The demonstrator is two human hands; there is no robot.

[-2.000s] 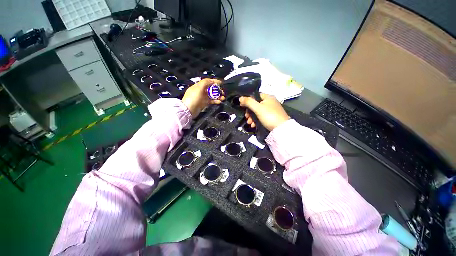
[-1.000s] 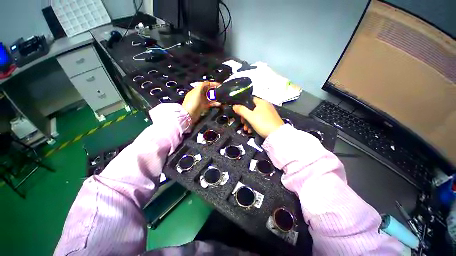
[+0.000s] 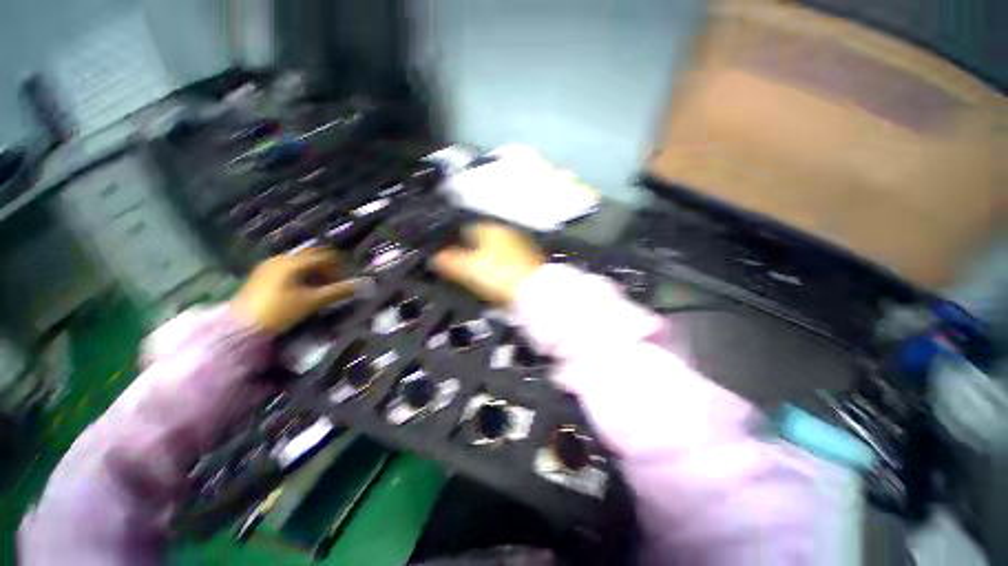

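The frame is strongly blurred. A black foam tray with several round watches, such as one watch on a white label, lies in front of me. My left hand is over the tray's left edge, fingers bent towards the right; whether it holds a watch cannot be told. My right hand is over the tray's far part, fingers pointing left. Dark shapes lie by its fingers, but the scanner cannot be made out clearly.
A monitor with an orange-looking screen and a dark keyboard stand at the right. White papers lie behind the tray. Another watch tray is at the far left. A light-blue roll lies at the lower right.
The view has swung and blurred. My left hand has moved left, away from my right hand. The lit watch and the scanner between them no longer show clearly.
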